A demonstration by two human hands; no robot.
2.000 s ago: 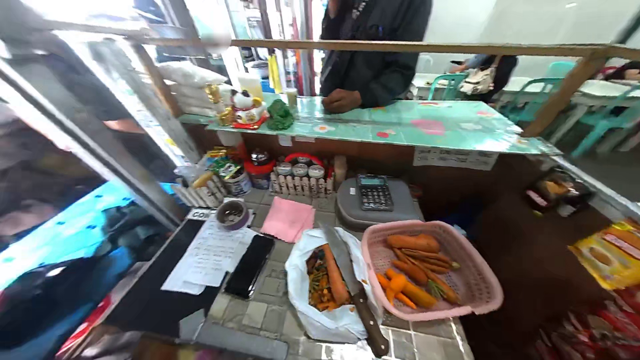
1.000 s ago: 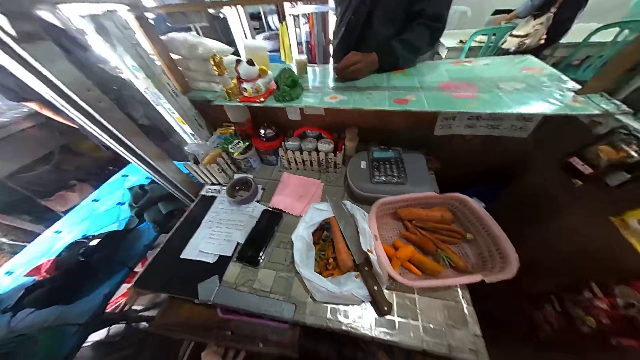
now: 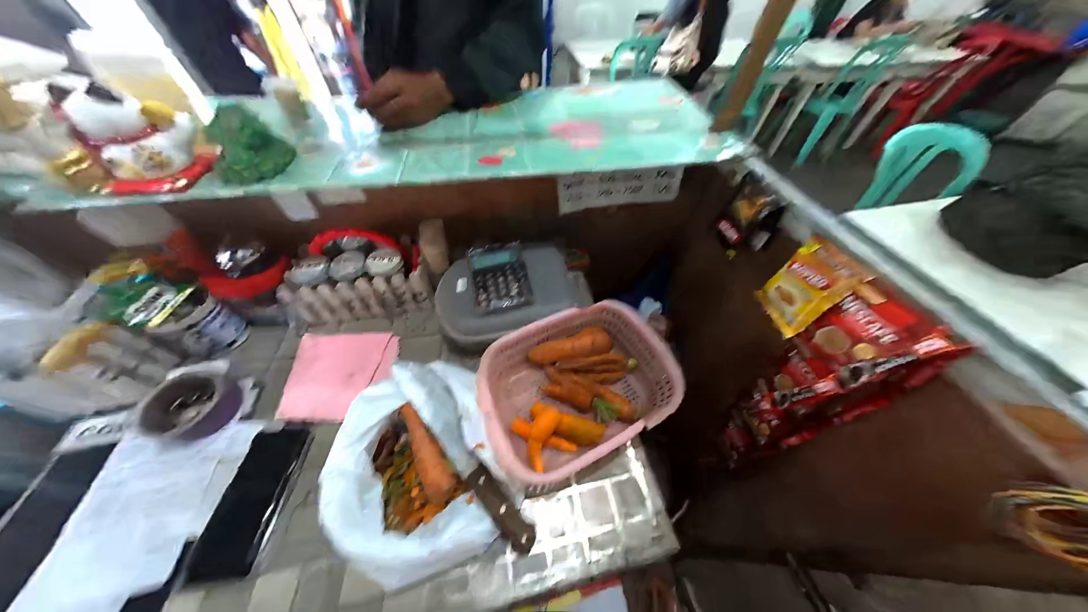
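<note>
Neither of my hands shows in the head view. On the tiled table, a white plastic bag (image 3: 365, 518) stands open with a large carrot (image 3: 431, 459) lying on orange and green peelings. A knife with a brown handle (image 3: 501, 508) lies across the bag's right side, its blade partly hidden. Right beside it, a pink plastic basket (image 3: 667, 365) holds several carrots (image 3: 574, 347). Behind the basket, a calculator (image 3: 501, 285) rests on a grey rounded case (image 3: 557, 276). A folded pink cloth (image 3: 336, 374) lies left of the case.
Papers (image 3: 127, 510), a black phone-like object (image 3: 246, 501) and a small round bowl (image 3: 189, 406) are at the left. Beyond the table, another person's hand (image 3: 408, 96) is at the green counter (image 3: 561, 127), near a cat figurine (image 3: 127, 136). Snack packets (image 3: 858, 327) hang at the right.
The view has swung to the right, bringing the hanging packets and green chairs more into sight. The bag, knife and basket keep their arrangement.
</note>
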